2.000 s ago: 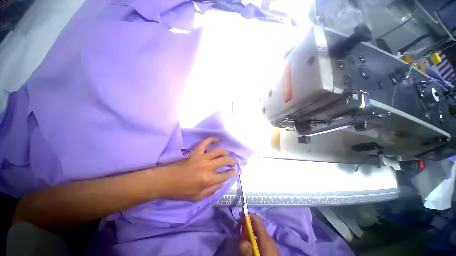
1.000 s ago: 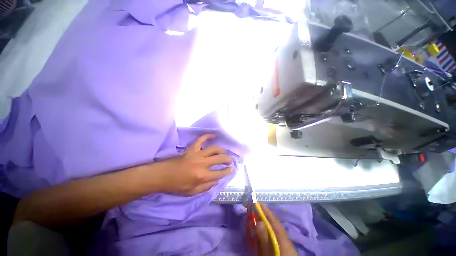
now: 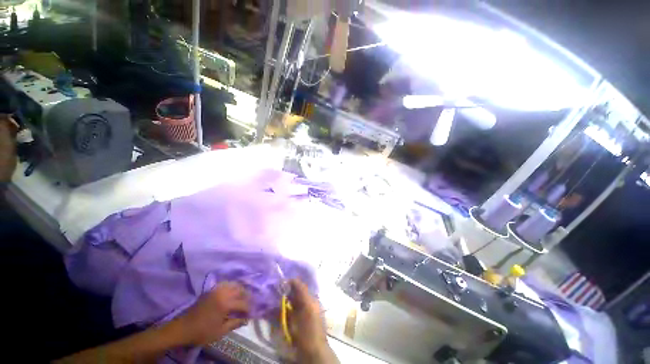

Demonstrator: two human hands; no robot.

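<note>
Purple garment cloth (image 3: 214,234) lies in soft folds over the white table and hangs over its near edge. My left hand (image 3: 219,311) rests on the cloth near that edge, its fingers bent on a gathered part; the fingertips are blurred. My right hand (image 3: 305,320) holds scissors (image 3: 286,313) with a yellow handle, just right of my left hand. The slim blade points away from me over the cloth. Whether the blades touch cloth is too blurred to tell.
A sewing machine (image 3: 427,306) stands close at the right, with thread cones (image 3: 502,212) behind it. Another machine (image 3: 89,138) and a person's arm (image 3: 7,149) are at the far left. A red basket (image 3: 175,121) and a fan (image 3: 449,114) are farther back.
The view has tilted up and now shows the room. My right hand and the scissors have moved up from below the table edge to over the cloth, beside my left hand.
</note>
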